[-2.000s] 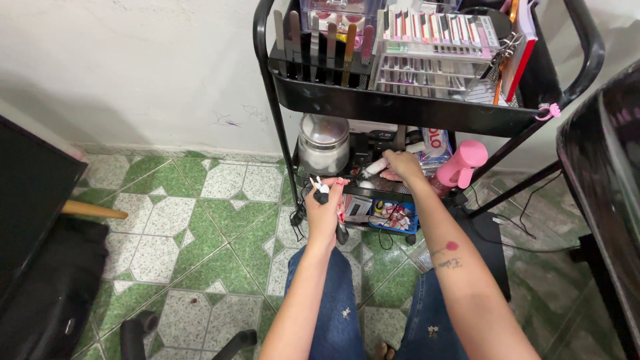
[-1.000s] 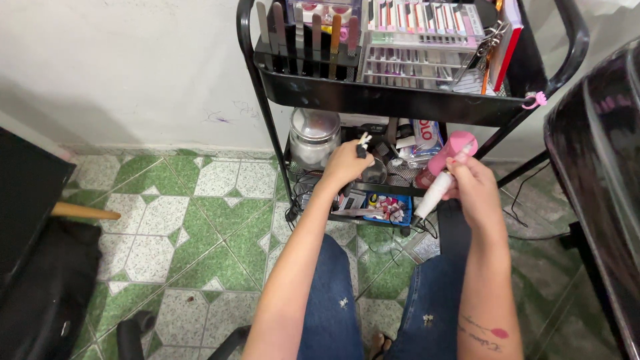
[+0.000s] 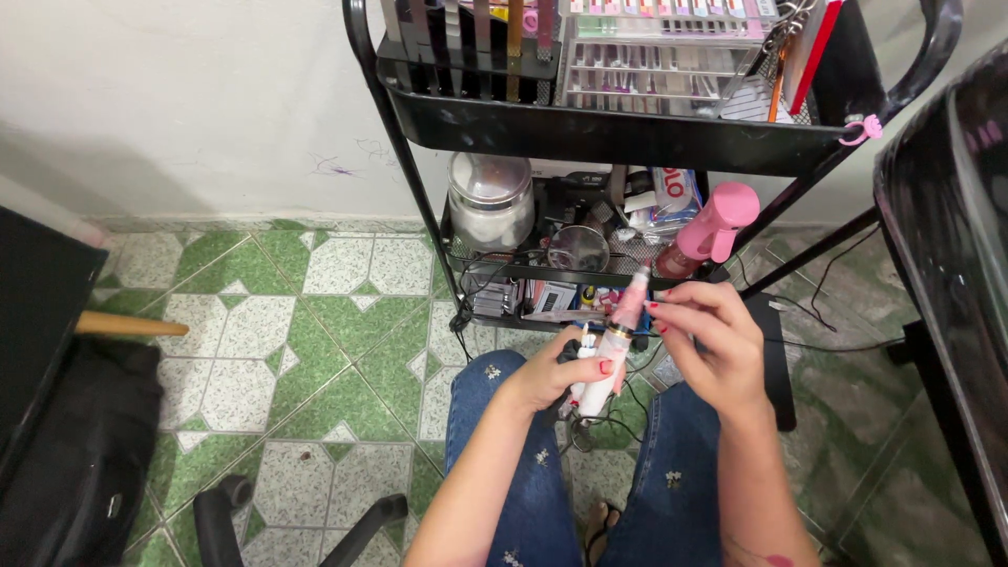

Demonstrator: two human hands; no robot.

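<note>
My left hand (image 3: pixel 563 370) is closed around a white pen-shaped tool (image 3: pixel 605 376) with a gold ring and a pink, tapered upper part, tilted up toward the cart. Small white-tipped sticks and something black are bunched in the same hand; their exact kind is unclear. Just right of the tool's pink part is my right hand (image 3: pixel 705 339), its fingers bent and thumb near the forefinger. Whether it touches the tool or pinches anything cannot be told. Behind the hands, a pink spray bottle (image 3: pixel 713 228) stands on the cart's middle shelf.
The black metal cart (image 3: pixel 614 130) holds nail files (image 3: pixel 482 39) and clear drawers (image 3: pixel 654 71) on top. A lidded jar (image 3: pixel 490 203) stands on the middle shelf, with small packs below. Cables hang at the cart's left. A black chair base (image 3: pixel 295 528) lies lower left; a black glossy surface (image 3: pixel 949 205) is at right.
The white tool, in my right hand one second ago, is now in my left hand. My left hand has come back from the middle shelf toward my knees.
</note>
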